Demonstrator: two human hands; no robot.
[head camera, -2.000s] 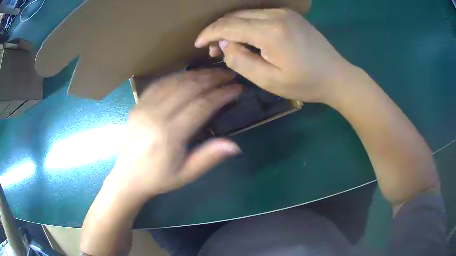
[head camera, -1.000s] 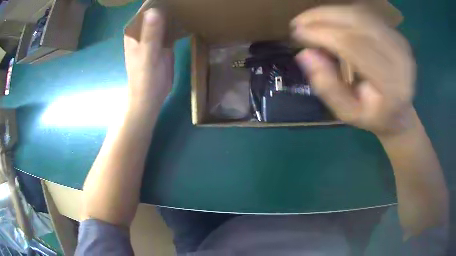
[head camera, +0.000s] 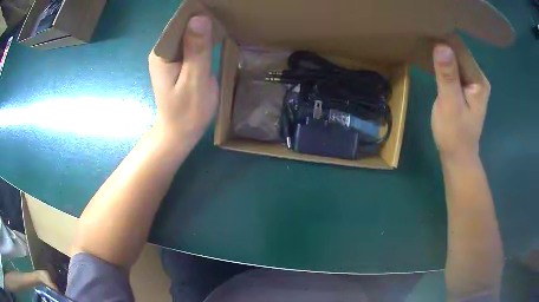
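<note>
An open brown mailer box lies on the green table, its hinged lid raised at the far side. My left hand grips the lid's left side flap, thumb on top. My right hand grips the right side flap the same way. In the box's right half lies a black power adapter with metal prongs and a pale label. A coiled black cable lies above it, its metal plug tips pointing left. A clear bagged item fills the left half; its contents are unclear.
The green table has a curved near edge. Another brown box with dark items stands at the upper left. A large carton is below the table edge at the lower left. Another person's hand shows at the lower left corner.
My right hand has moved from over the box to the lid's right flap. The adapter and cable now show fully. My left hand still holds the left flap. Another person's hand has appeared.
</note>
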